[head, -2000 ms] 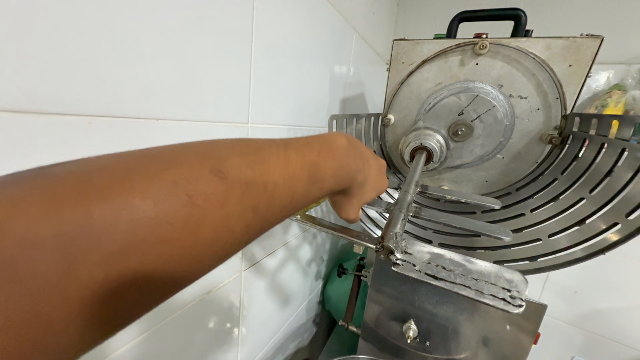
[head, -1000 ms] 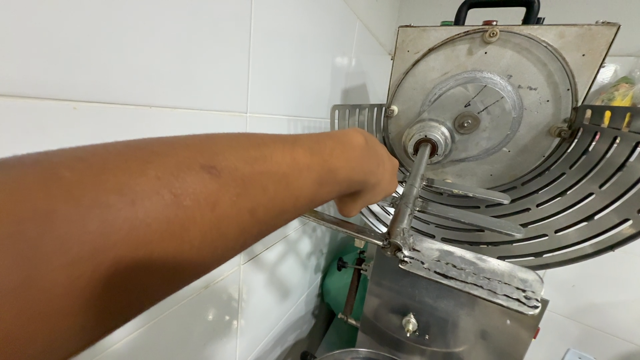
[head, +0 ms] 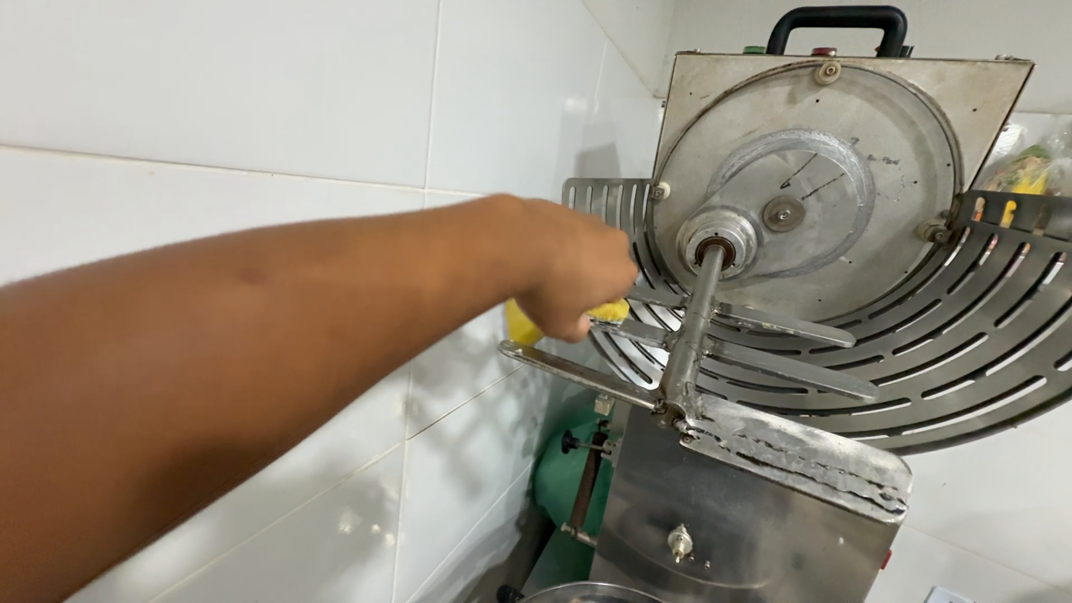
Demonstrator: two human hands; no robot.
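From the left edge my left arm reaches across, and my left hand [head: 578, 272] is closed around a yellow sponge or cloth [head: 610, 311], which shows on both sides of the fist. The yellow piece is at the left end of a flat metal blade on the mixing shaft [head: 695, 322] of a tilted steel machine. Most of my fingers are hidden behind the hand. Another blade [head: 578, 374] sticks out below the fist, and a wide, worn paddle [head: 804, 452] is fixed at the shaft's lower end. My right hand is out of view.
A curved slotted metal guard [head: 946, 368] surrounds the shaft beneath the round back plate [head: 913, 159]. White wall tiles [head: 318, 92] stand close on the left. Lower down are a green tank [head: 553, 473], a steel housing [head: 754, 519] and a round metal rim [head: 586, 593].
My left hand has moved away from the shaft, toward the blade's outer end at left. The yellow piece now shows more plainly beside the fist.
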